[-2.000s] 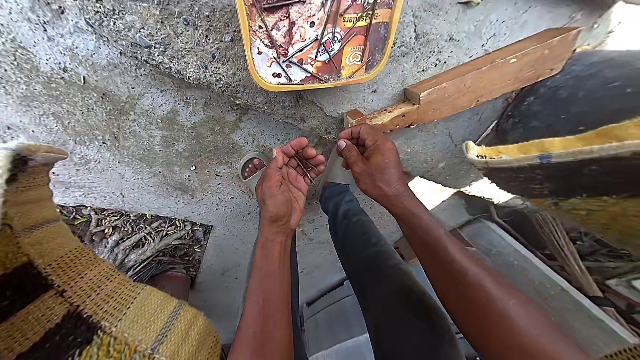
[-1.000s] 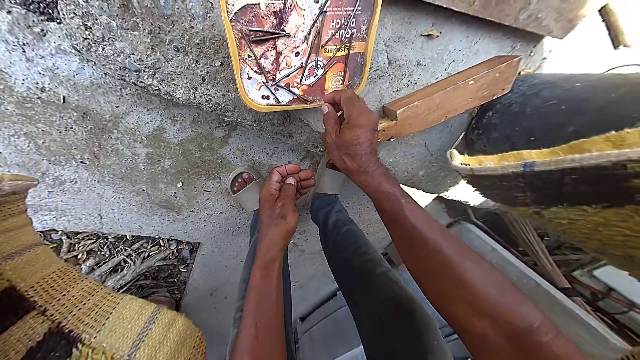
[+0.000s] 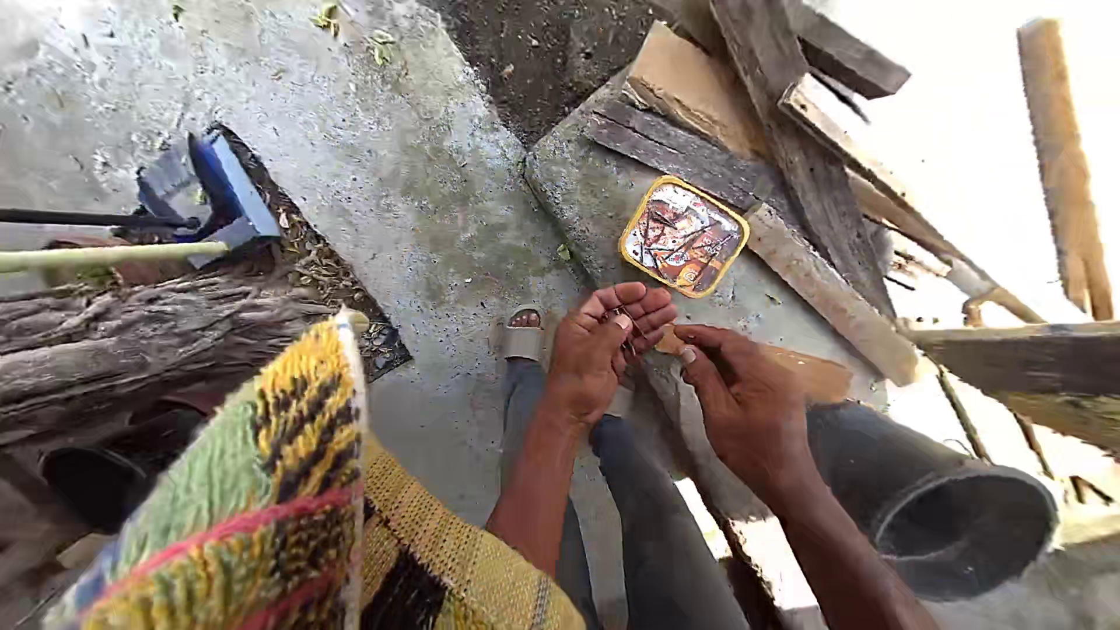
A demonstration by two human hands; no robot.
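My left hand [image 3: 599, 346] is palm up near the middle, with its fingers curled around several thin rusty nails [image 3: 632, 325] and the thumb over them. Close to its right is my right hand [image 3: 748, 398], thumb and forefinger brought near each other; whether anything small is between them cannot be told. Above both hands, a shallow plastic tray with a yellow rim [image 3: 623, 238] rests on the concrete ledge, holding loose nails. A light wooden piece [image 3: 809, 372] lies partly behind my right hand.
Weathered planks [image 3: 814, 166] are stacked behind the tray. A black bucket [image 3: 954, 525] lies at the lower right. Woven cloth [image 3: 455, 525] fills the lower left foreground. A blue dustpan-like object [image 3: 223, 188] stands near a tree trunk [image 3: 157, 341] at left.
My right hand has moved from the tray's edge back beside my left hand. The left hand's palm and the nails show again. The view has swung and widened.
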